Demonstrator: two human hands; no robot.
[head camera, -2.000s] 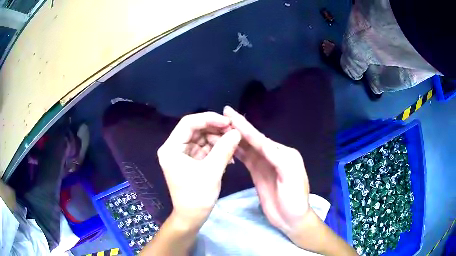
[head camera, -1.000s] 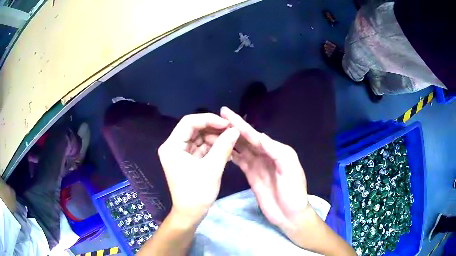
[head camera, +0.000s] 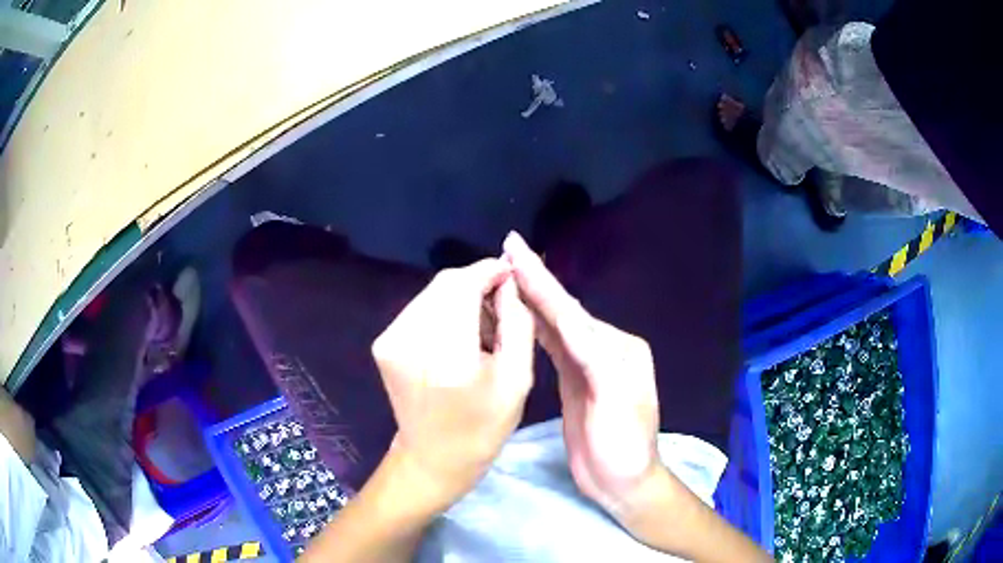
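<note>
My left hand is in the centre of the head view, fingers curled, with thumb and index fingertip together. My right hand is just right of it, fingers straight and close together, its fingertips touching the left fingertips. No object shows clearly between the fingertips; anything small there is hidden. Both hands are above my lap, over dark trousers and a pale garment.
A blue crate heaped with small green parts is on the right. Another crate with dark parts in rows is at lower left. The cardboard-covered bench curves across upper left. People sit at left and upper right.
My left hand has turned and its fingers have closed more tightly against the palm. My right hand has shifted slightly, its fingers more upright. The person at upper right has moved a little.
</note>
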